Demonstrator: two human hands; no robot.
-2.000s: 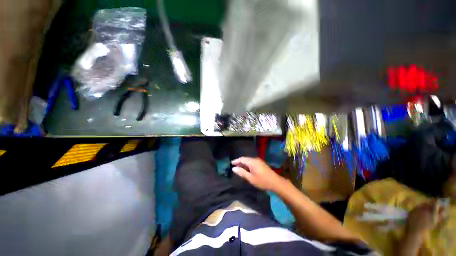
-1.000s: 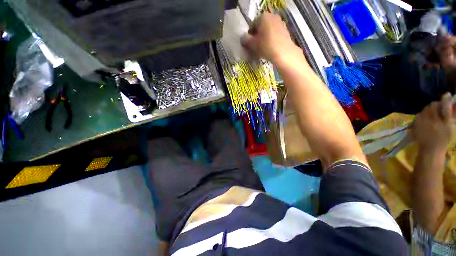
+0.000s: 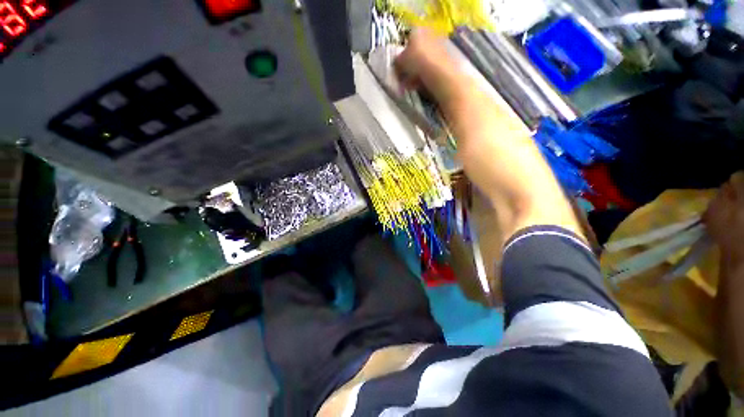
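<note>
My right hand (image 3: 426, 63) reaches over the bench to the far part of the strips, fingers bent down at their edge. It is blurred, and I cannot tell if it grips one. White strips (image 3: 391, 122) lie under and beside it, their yellow lead wires (image 3: 400, 186) fanned toward the bench's front edge. More grey strips (image 3: 512, 75) lie to the right, with blue lead wires (image 3: 575, 147) at the near end. My left hand is not in view.
The grey machine (image 3: 188, 89) fills the upper left. A tray of tiny silver pieces (image 3: 306, 199), pliers (image 3: 126, 256) and a clear bag (image 3: 80, 224) are near it. A blue bin (image 3: 567, 50) stands beyond the strips. Another person's hand (image 3: 724, 216) holds strips at right.
The view has shifted, and more of the machine's front shows now. My right hand, earlier in front of my lap, moved onto the strips and stays at their far part.
</note>
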